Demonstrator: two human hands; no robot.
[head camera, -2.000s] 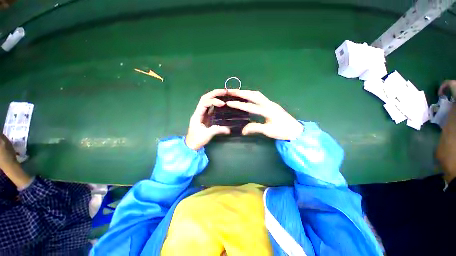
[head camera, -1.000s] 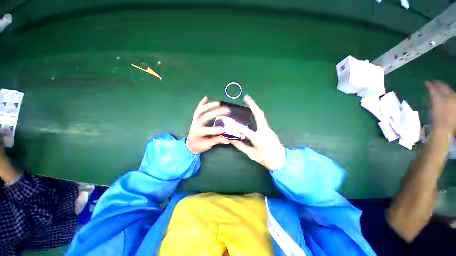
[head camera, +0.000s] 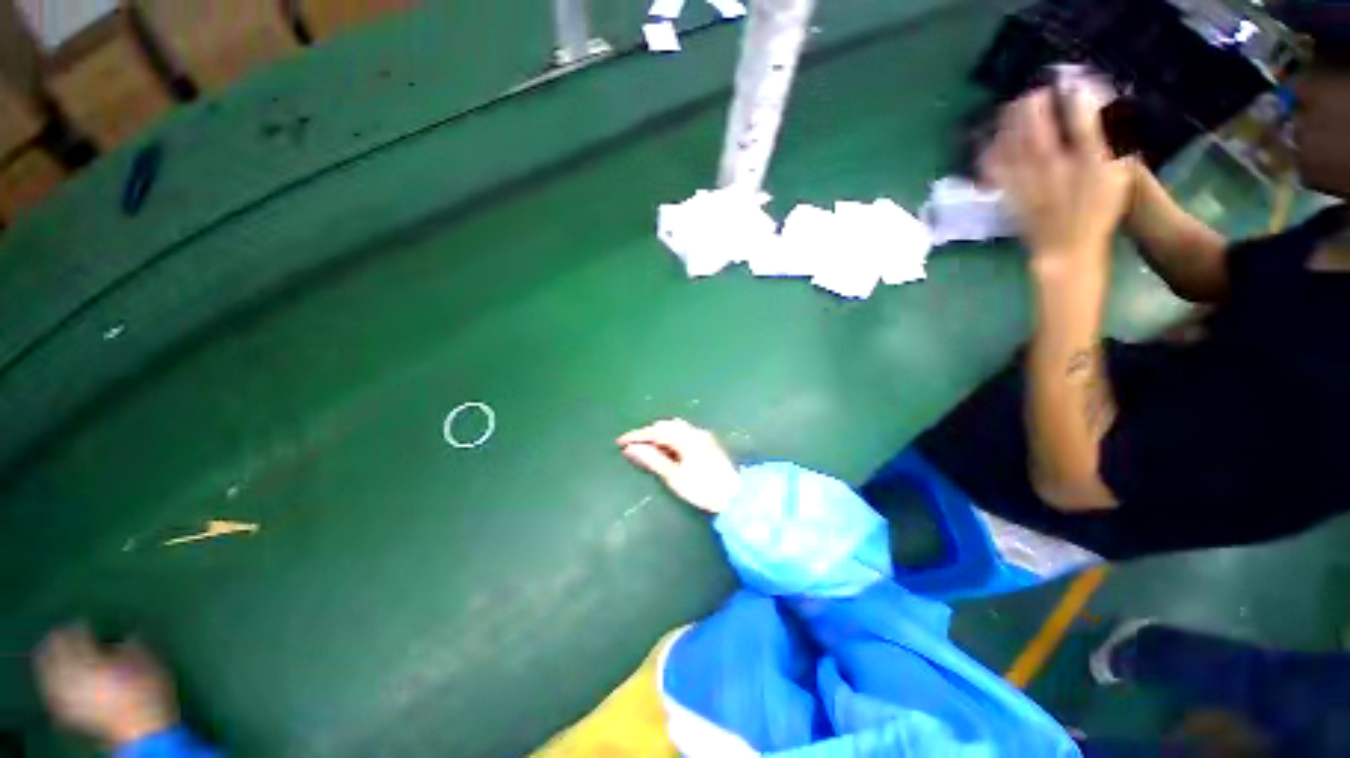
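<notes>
My right hand (head camera: 684, 462) is over the green surface (head camera: 578, 592) in front of me, its fingers curled with a small gap at the thumb and nothing visible in it. My left hand (head camera: 107, 687) is far out at the lower left, blurred, and I cannot tell whether it holds anything. The dark box is not visible. A thin white ring (head camera: 469, 425) lies flat between and ahead of my hands.
White leaflets (head camera: 851, 246) lie in a loose pile by the white perforated post (head camera: 770, 89). A neighbour's hands (head camera: 1066, 163) are raised at the right, before a black stack (head camera: 1184, 67). A yellowish scrap (head camera: 212, 532) lies at left. Cartons (head camera: 111, 74) stand at the far left.
The view has swung to the right. My hands have parted, the left far out to the left. The dark box that was between them is out of sight.
</notes>
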